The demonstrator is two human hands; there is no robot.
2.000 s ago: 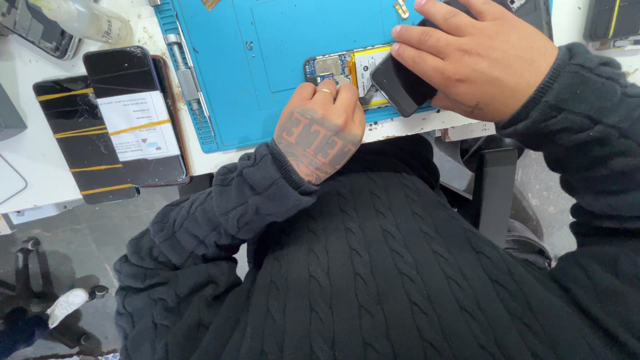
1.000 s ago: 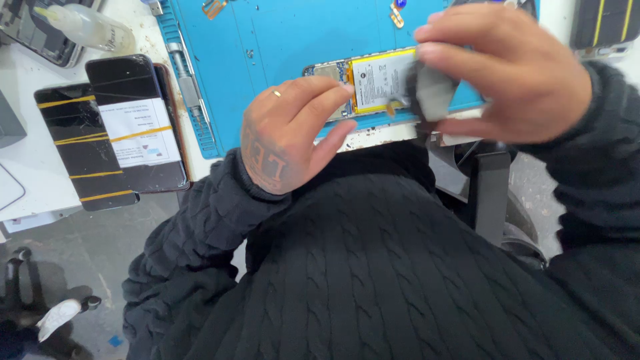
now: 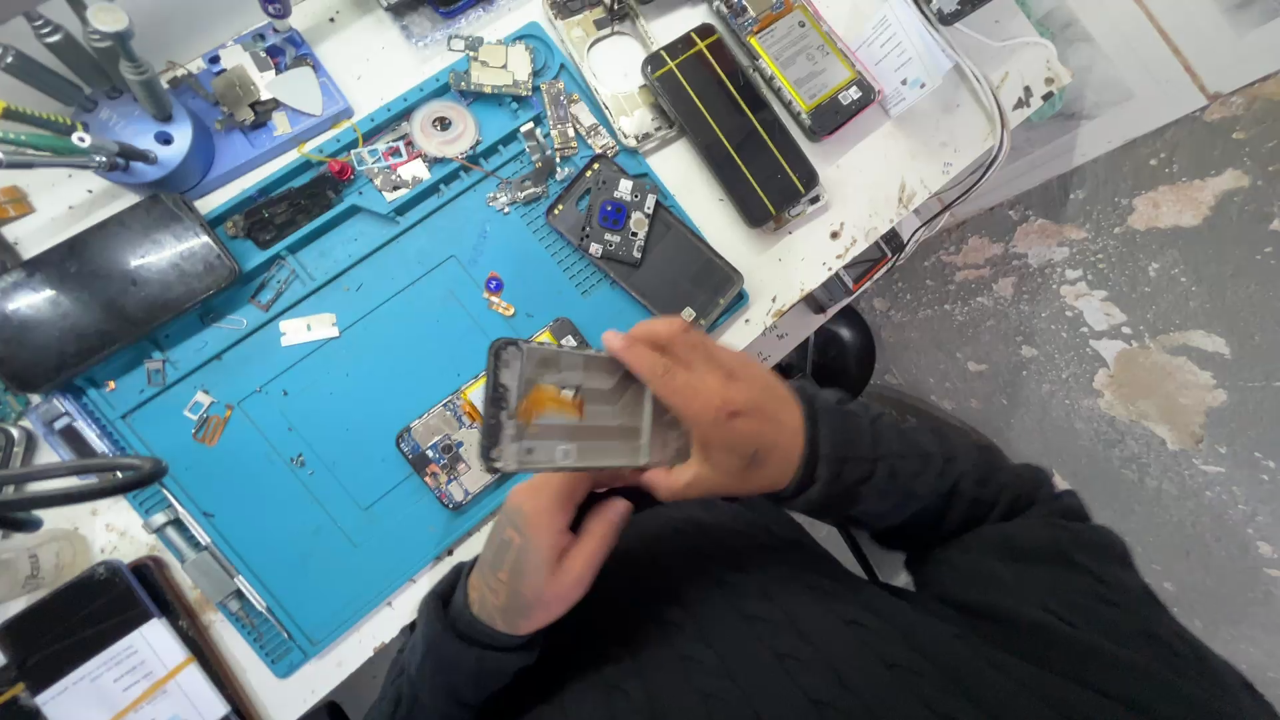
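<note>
My right hand (image 3: 715, 415) grips the right end of a grey phone frame or screen assembly (image 3: 600, 415), whose inner side faces up with an orange flex cable (image 3: 550, 403) on it. My left hand (image 3: 545, 550) is just below that part, its fingertips partly hidden under the lower edge; whether they hold it I cannot tell. Behind the part, an opened phone (image 3: 445, 455) with its circuit board and yellow-edged battery showing lies on the blue repair mat (image 3: 330, 420), partly covered. A small flex part with a blue round piece (image 3: 494, 285) lies above it.
A dark phone back (image 3: 690, 280) with a camera cover lies at the mat's right corner. Beyond are a phone with yellow bands (image 3: 735, 125) and another opened phone (image 3: 810, 60). A blue screwdriver holder (image 3: 165, 150), large black phone (image 3: 110, 285) and papered phones (image 3: 120, 670) stand left.
The view has swung widely to the right. The dark part in my right hand now shows its grey inner side and sits over the opened phone. My left hand has moved off the opened phone's board.
</note>
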